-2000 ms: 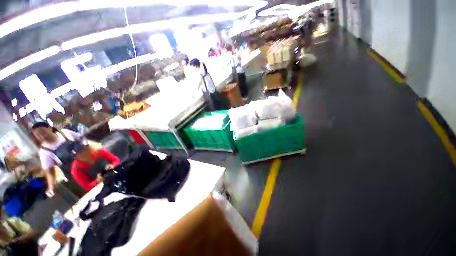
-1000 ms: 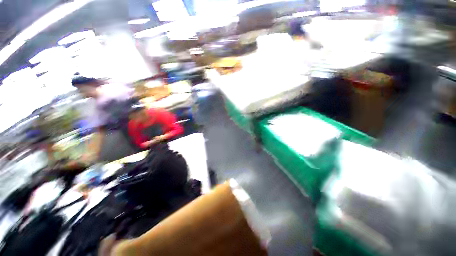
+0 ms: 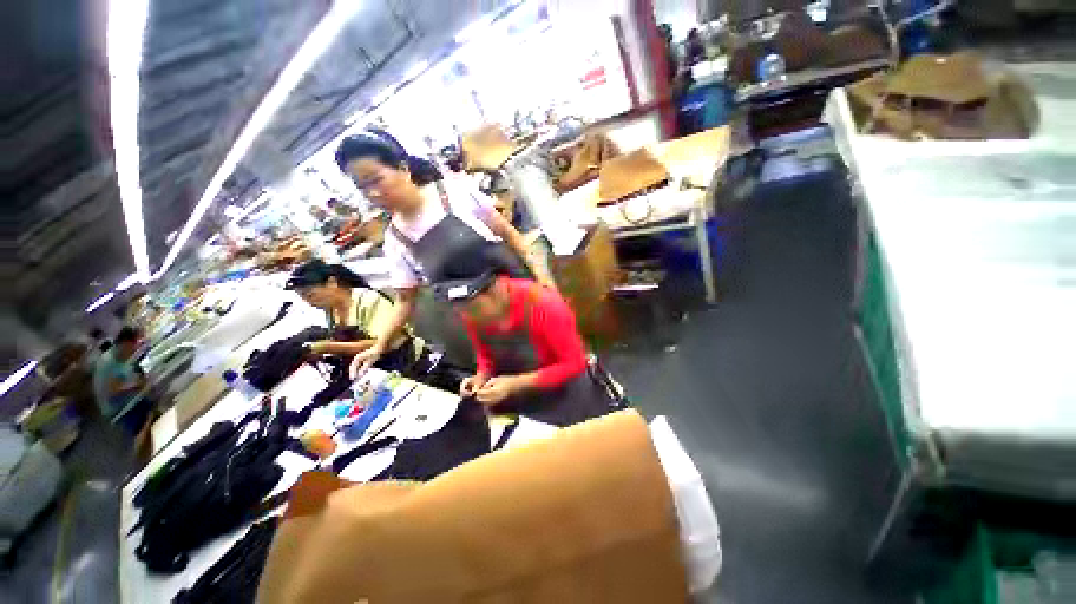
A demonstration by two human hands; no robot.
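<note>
A brown carried panel stack (image 3: pixel 507 519) fills the bottom middle of the view, its lower part cut off by the frame edge. A white sheet (image 3: pixel 688 501) sticks out from under its right side. Its upper left corner is folded or rounded. Neither my left hand nor my right hand is in the picture, so how the stack is held cannot be seen.
A long white table (image 3: pixel 151 578) with black bag pieces (image 3: pixel 218 478) lies ahead left. Three people work along it, one in a red top (image 3: pixel 549 336). At right stands a large white table (image 3: pixel 1003 295) with brown pieces (image 3: pixel 944 94). Dark floor (image 3: pixel 755 354) runs between.
The view has swung left and nearer to the workers at the black pieces. The green crates with white goods have left the view. The brown stack now shows wider at the bottom.
</note>
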